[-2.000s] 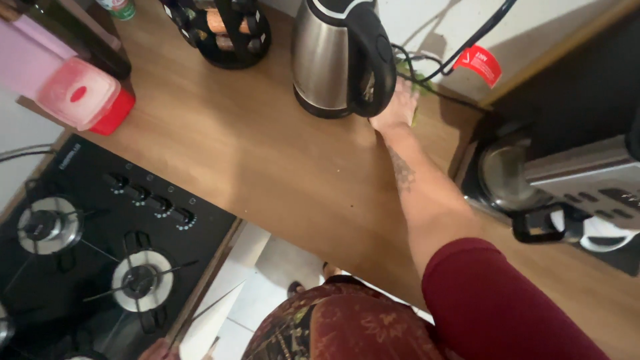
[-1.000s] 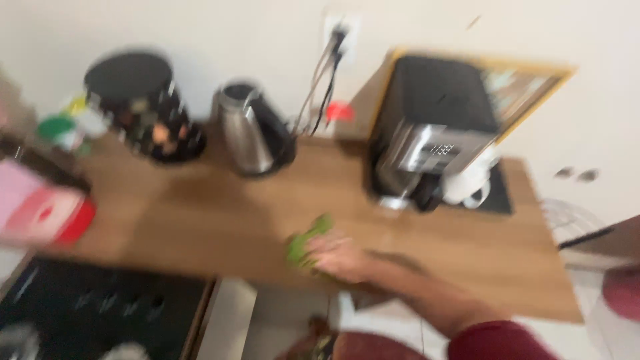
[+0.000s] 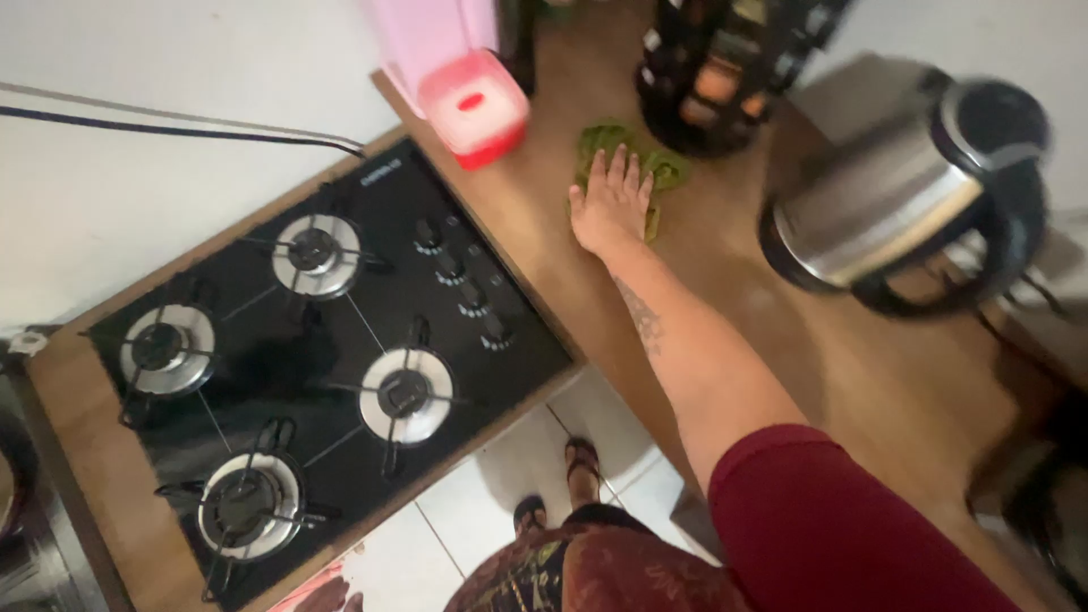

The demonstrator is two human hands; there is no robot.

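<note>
My right hand (image 3: 612, 202) lies palm down on a crumpled green cloth (image 3: 667, 170), pressing it against the wooden counter (image 3: 544, 200). Its fingers are extended over the cloth. To the hand's left is a red-and-white plastic container (image 3: 474, 110); a dark rack with round holders (image 3: 710, 85) stands just beyond, at the upper right. A stainless steel electric kettle (image 3: 884, 200) stands farther right. Part of what looks like my left hand (image 3: 327, 595) shows at the bottom edge near something pink; its grip is unclear.
A black glass gas cooktop (image 3: 280, 357) with several burners and knobs is set in the counter at left. A pink object (image 3: 433, 34) stands behind the plastic container. Cables (image 3: 170, 127) cross the wall. A dark appliance (image 3: 1045, 501) is partly visible at lower right.
My right hand and the green cloth have moved left along the counter, from in front of the coffee machine to beside the rack and the plastic container. The view has swung strongly toward the cooktop.
</note>
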